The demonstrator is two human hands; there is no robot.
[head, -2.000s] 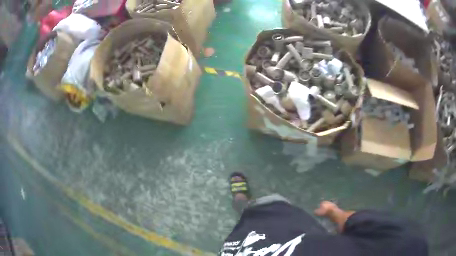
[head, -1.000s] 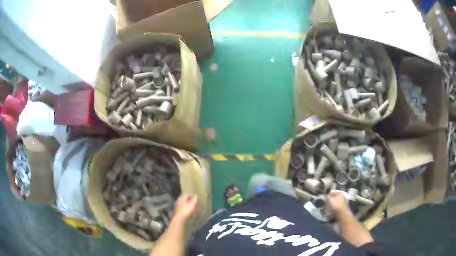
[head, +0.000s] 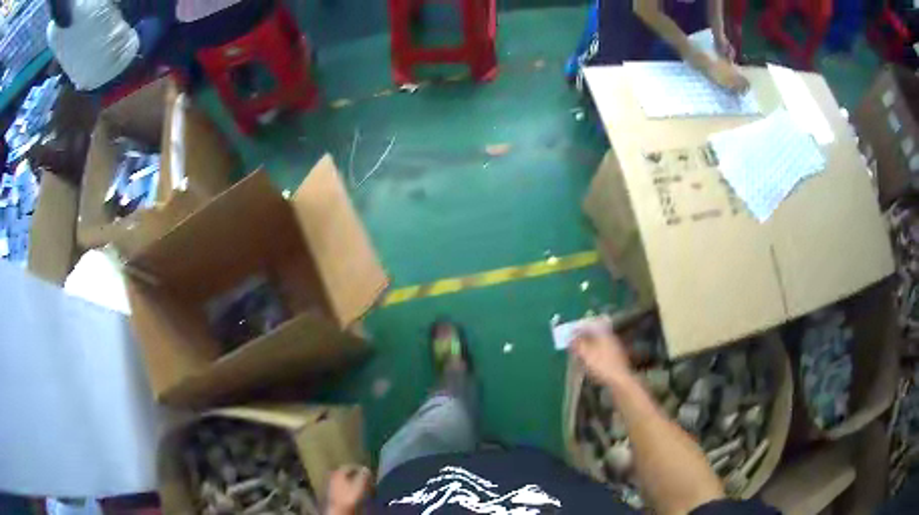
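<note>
My right hand (head: pixel 602 352) is stretched forward over the left rim of a round-sided carton (head: pixel 771 443) of beige-grey tubular parts. A small white slip (head: pixel 569 333) sticks out from its fingertips and appears pinched there. My left hand (head: pixel 348 487) is low in the view, beside the flap of another carton (head: pixel 327 438) of similar parts. Its fingers look curled, and I cannot tell whether it holds anything. A large flat cardboard top (head: pixel 726 262) with printed sheets (head: pixel 771 161) on it covers part of the right carton.
An open brown carton (head: pixel 333 241) with raised flaps stands front left, with a few dark items inside. A white panel (head: pixel 71 392) blurs the left edge. Red stools (head: pixel 443 40) stand ahead. Another person's hand (head: pixel 720 72) rests on the sheets. Yellow tape (head: pixel 484 280) crosses the green floor.
The view has moved forward past the lower cartons, bringing the open carton, cardboard top and stools into view. My right hand has reached forward, with a white slip now at its fingertips.
</note>
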